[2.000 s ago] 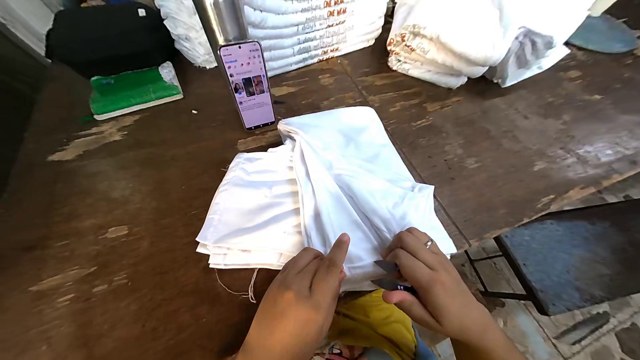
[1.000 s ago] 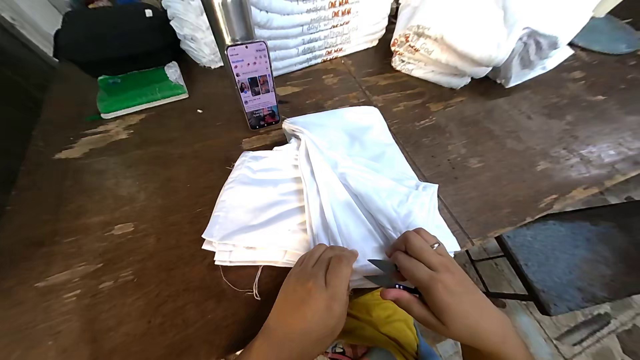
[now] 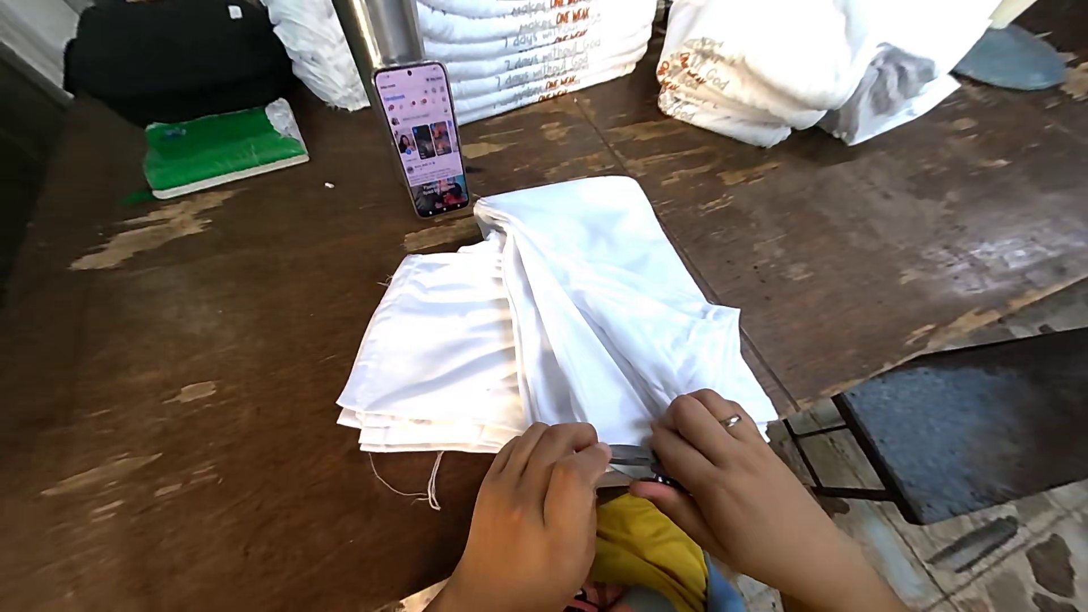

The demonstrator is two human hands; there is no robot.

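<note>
Folded white cloth [image 3: 595, 280] lies in layers on the brown wooden table, and loose threads [image 3: 433, 484] hang from its near left edge. At the near edge of the cloth, my left hand [image 3: 544, 501] has its fingers bent together, pinching the cloth's edge; the fingertips hide the exact grip. Close on its right, my right hand [image 3: 722, 484], with a ring on one finger, holds small scissors or thread snips [image 3: 631, 456]. The metal blades point left towards my left fingertips, and the handle is mostly hidden in the palm.
A phone [image 3: 425, 140] with its screen lit leans on a metal tumbler [image 3: 387, 30] beyond the cloth. Behind stand stacked printed white fabrics [image 3: 535, 51] and another white pile [image 3: 748, 68]. A green book [image 3: 223, 146] and black bag [image 3: 174, 55] are far left; a dark bench [image 3: 977, 425] is right.
Two seconds ago my left index finger was extended over the cloth; now the fingers are bent together at its edge. The snips' blades, spread apart earlier, now look closer together beside my left fingertips.
</note>
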